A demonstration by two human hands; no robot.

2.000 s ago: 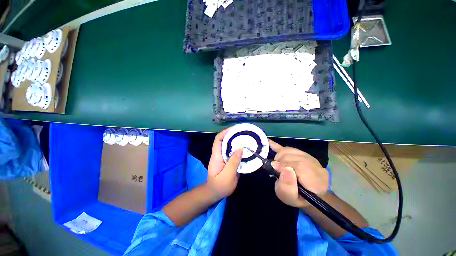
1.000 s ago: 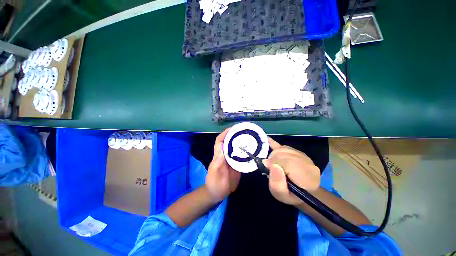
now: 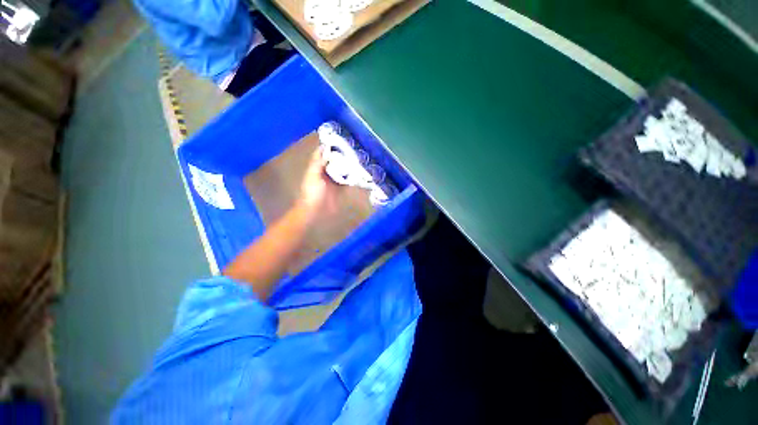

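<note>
My left hand (image 3: pixel 317 184) reaches into the blue tote (image 3: pixel 291 300) on the left. Its fingers are at the near edge of a white round housing (image 3: pixel 339 163) and appear to grip it; the view is blurred. This housing lies against a row of white housings (image 3: pixel 378 188) along the tote's bench-side wall, above a brown cardboard sheet (image 3: pixel 287 187). My right hand is only a small skin-coloured patch (image 3: pixel 602 419) cut off by the bottom edge, so its hold cannot be seen. The soldering iron is not visible.
The green bench (image 3: pixel 465 141) runs diagonally beside the tote. The lower parts tray (image 3: pixel 544 261) and upper parts tray (image 3: pixel 611 158) hold white boards at right. Cardboard with housings (image 3: pixel 366 41) lies at the top. Another person's blue sleeve (image 3: pixel 199 37) is at top left.
The view has swung left and tilted. My left hand has left the housing over my lap and moved into the tote. That housing and the soldering iron have gone out of view.
</note>
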